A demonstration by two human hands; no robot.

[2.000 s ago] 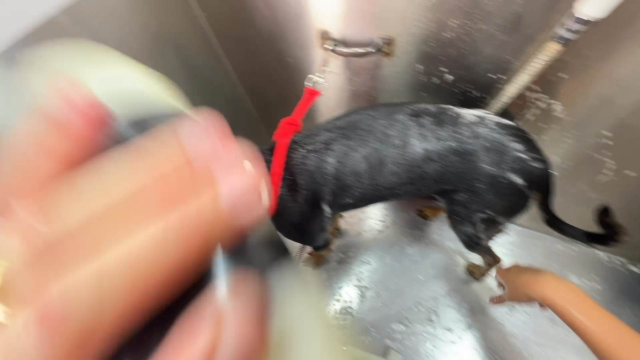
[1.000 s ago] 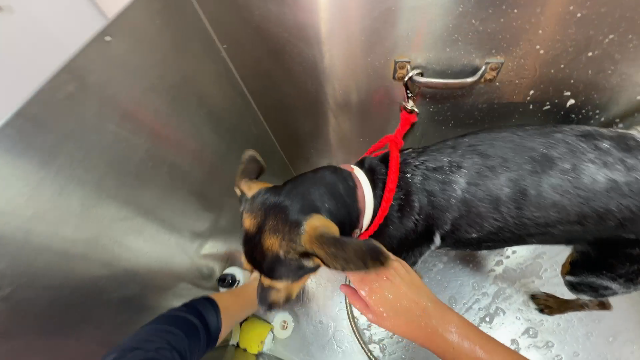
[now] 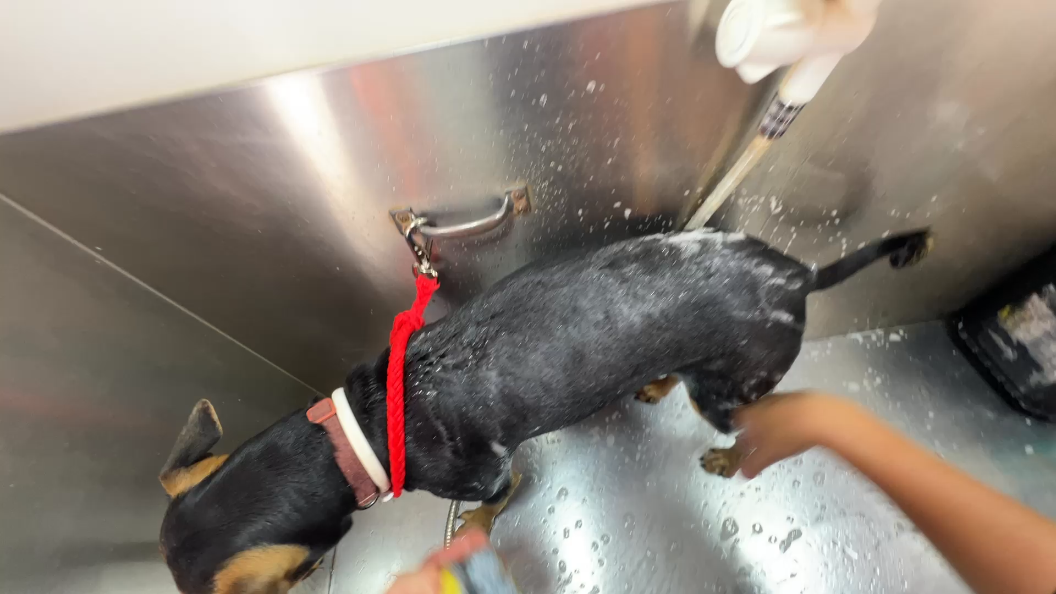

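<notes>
A wet black and tan dog with suds on its rump stands in a stainless steel tub. A red rope leash loops around it, clipped to a metal wall handle. Around its neck are a reddish-brown collar and a white band. My right hand, blurred, is at the dog's hind leg, just above the paw. At the bottom edge, my left hand is closed on a yellow and grey object, blurred and partly cut off, near a front paw.
A metal hose runs on the wet tub floor beside the front paw. A black container stands at the right. At the upper right corner, a white fitting and a pale pipe reach down behind the dog.
My right hand has moved from the dog's neck to its hind leg. My left hand has left the dog's muzzle and now holds the yellow and grey object. The view has shifted.
</notes>
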